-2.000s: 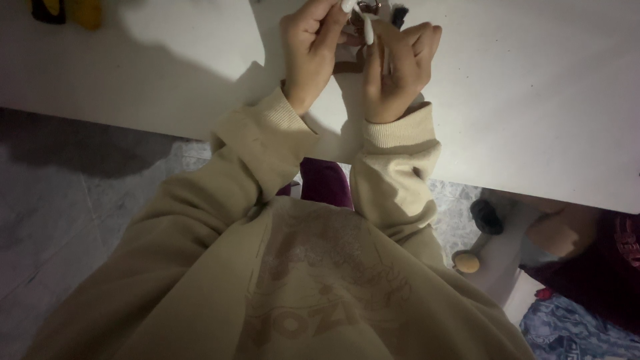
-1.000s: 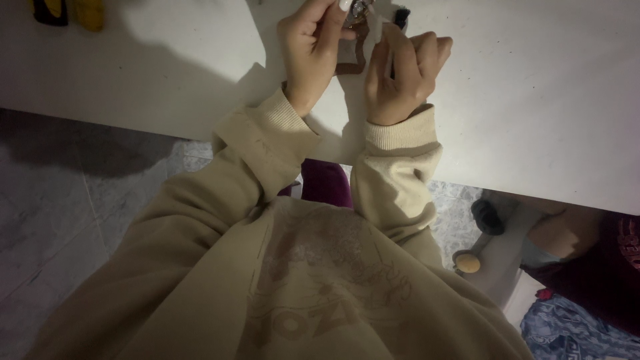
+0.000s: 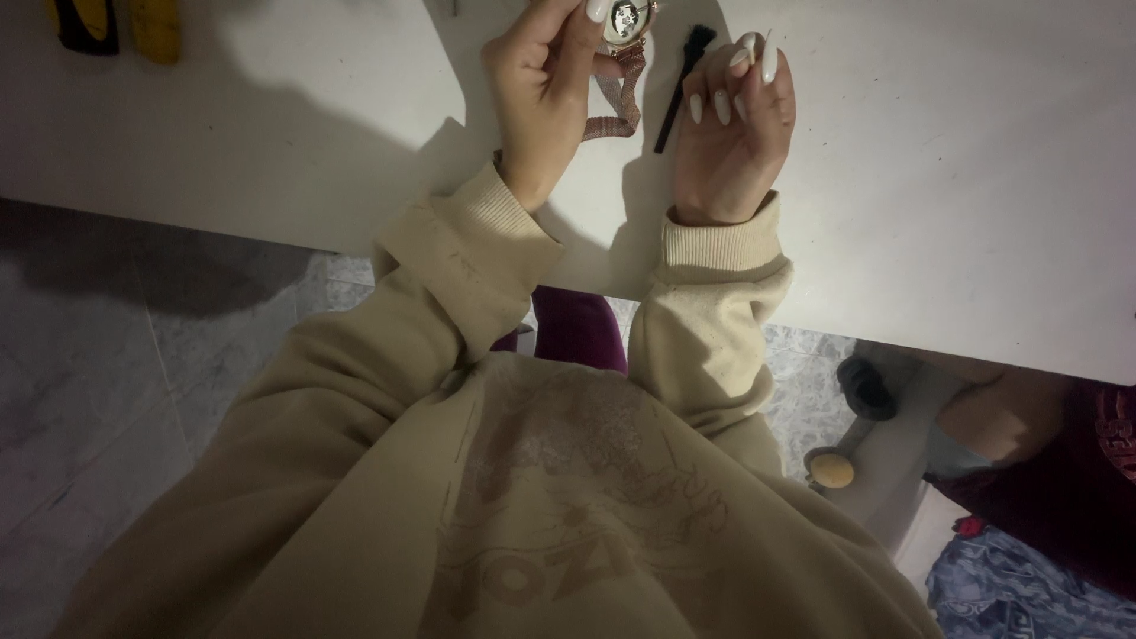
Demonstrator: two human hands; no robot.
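Note:
A wristwatch (image 3: 627, 19) with an open-looking round dial and a rose-gold mesh band (image 3: 634, 98) is held by my left hand (image 3: 546, 98) at the top middle of the view. The band hangs in a loop beside the fingers. To its right, my right hand (image 3: 737, 133) is raised palm up, its thumb and a finger pinched together near the tips. Something small and pale may be between them, too small to make out. A dark brush with black bristles (image 3: 683, 89) lies on the white table between my hands.
Two yellow-handled objects, one yellow and black (image 3: 86, 27), lie at the top left of the white table (image 3: 941, 204). Below its right edge, another person's bare limb (image 3: 1003, 413) and dark red garment (image 3: 1074, 488) show, with blue patterned cloth (image 3: 985, 577) beneath.
My right hand has moved away from the watch to the right and turned palm up. More of the dial, the mesh band and the dark brush now shows. My left hand stays near its place.

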